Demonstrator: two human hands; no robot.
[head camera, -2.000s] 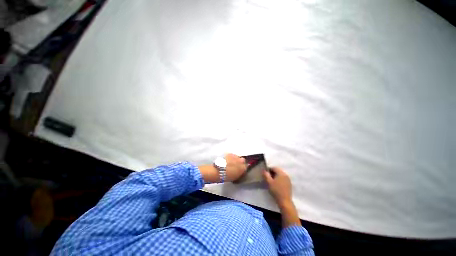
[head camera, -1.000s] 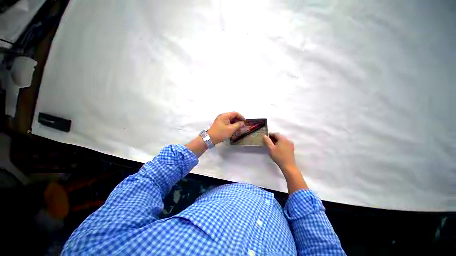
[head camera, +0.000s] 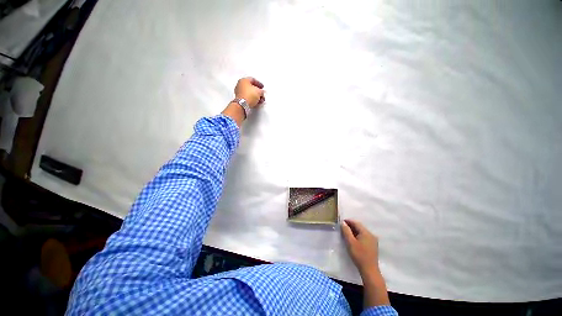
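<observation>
My left hand (head camera: 249, 92) is stretched forward over the white sheet (head camera: 419, 123), its fingers curled with the tips together. Whether it pinches a pin is too small to tell. The open pin box (head camera: 313, 216) lies on the sheet near the table's near edge. A dark pen with a red part (head camera: 314, 201) lies diagonally in it, over grey-brown speckle. My right hand (head camera: 361, 243) rests just right of the box's lower corner. Its thumb and forefinger are close together, and I cannot tell if they hold anything.
A black oblong weight (head camera: 61, 170) lies on the sheet near its left corner. Pale scraps and dark clutter (head camera: 26, 97) are beyond the left edge. A rounded orange thing (head camera: 55, 262) is below the table at the lower left.
My left hand has left the pin box and reached forward and left over the sheet. My right hand has come slightly away from the box. The view has shifted, so the box appears lower.
</observation>
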